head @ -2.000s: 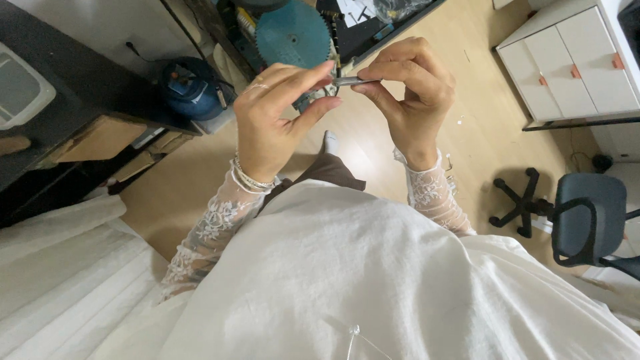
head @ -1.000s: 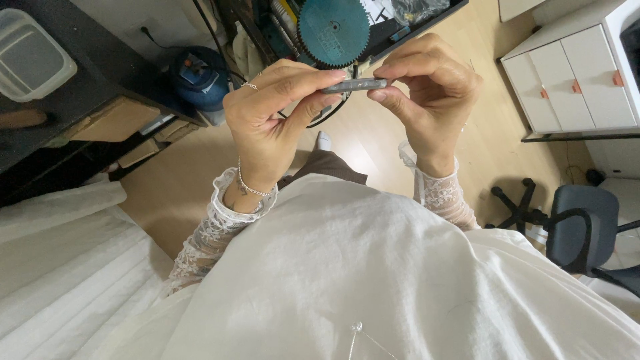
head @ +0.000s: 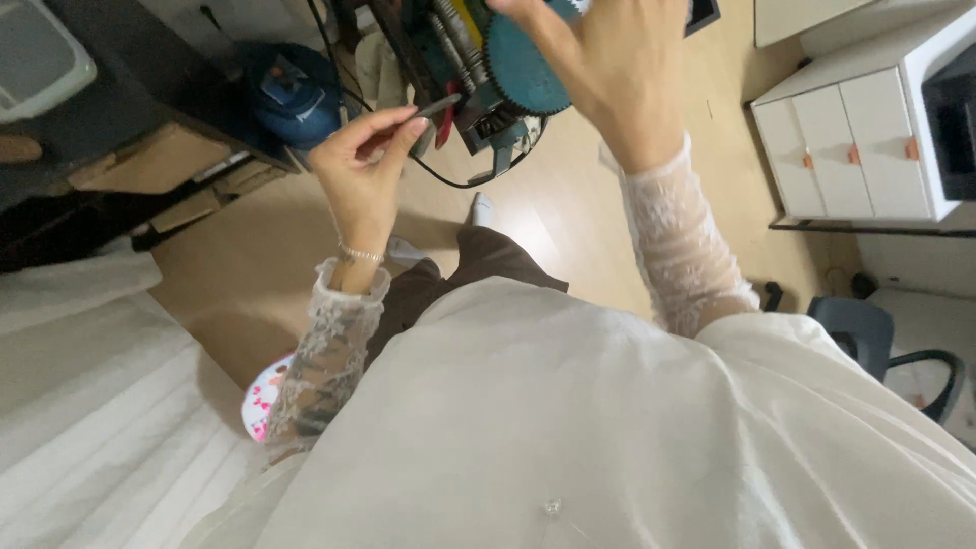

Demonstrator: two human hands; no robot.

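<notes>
My left hand (head: 370,164) pinches a thin grey piece, seemingly a key blank (head: 440,105), between thumb and fingertips, its free end pointing up and right. That piece is held near a machine with a large teal toothed wheel (head: 526,65), a coiled metal spring or screw (head: 456,42) and a red lever (head: 445,120). My right hand (head: 629,72) is over the right part of the wheel, fingers cut off by the top edge; whether it touches the machine cannot be told.
A blue gas canister (head: 293,103) stands left of the machine, under a dark counter with a plastic container (head: 46,65). A black cable (head: 465,184) loops below the machine. At right are a white drawer cabinet (head: 846,152) and a dark office chair (head: 858,332).
Both hands held the grey piece before; now only my left hand does. My right hand has let go and moved up and right, over the toothed wheel.
</notes>
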